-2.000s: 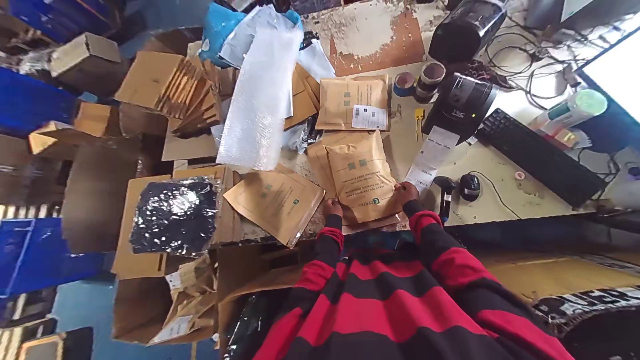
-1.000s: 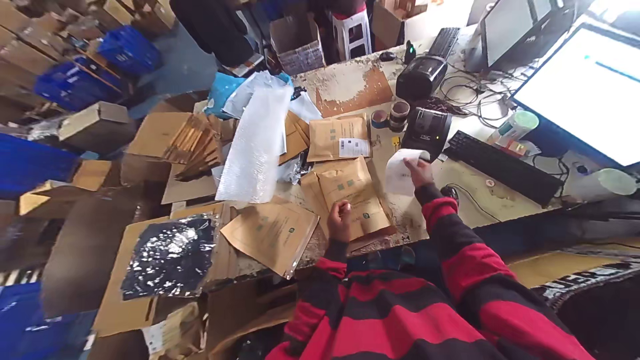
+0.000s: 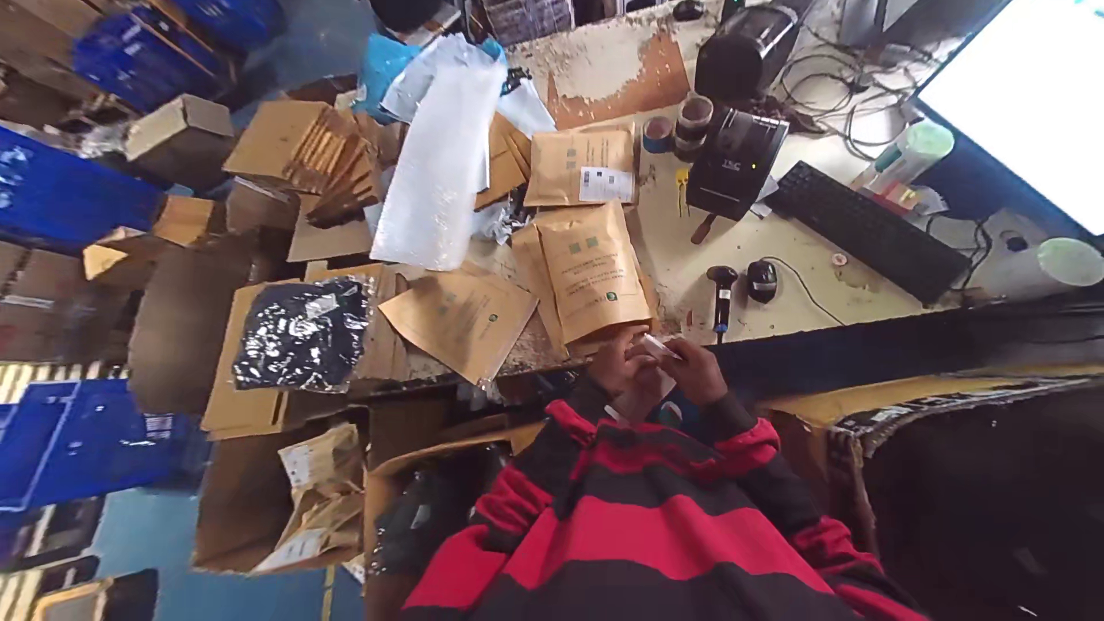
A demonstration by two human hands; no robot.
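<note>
My left hand (image 3: 619,364) and my right hand (image 3: 695,369) meet at the table's front edge, both on a small white paper label (image 3: 657,347). Part of the paper hangs below, in front of my striped sweater. Just beyond my fingers lies a filled brown paper mailer (image 3: 595,272) with print on it, on top of another mailer. Behind it rests a second filled mailer (image 3: 582,164) bearing a white label. A flat brown mailer (image 3: 461,319) lies to the left. The black label printer (image 3: 737,164) stands at the right, with no long strip hanging out.
A barcode scanner (image 3: 722,297), a computer mouse (image 3: 762,281) and a keyboard (image 3: 871,233) lie at the right. Tape rolls (image 3: 693,116) stand beside the printer. Bubble wrap (image 3: 440,164) covers the back left. A bagged dark item (image 3: 306,332) sits on cardboard, above an open carton (image 3: 233,509) of parcels.
My right hand has come from the printer to the table's front edge with the white label. My left hand has left the top of the filled mailer and joined it.
</note>
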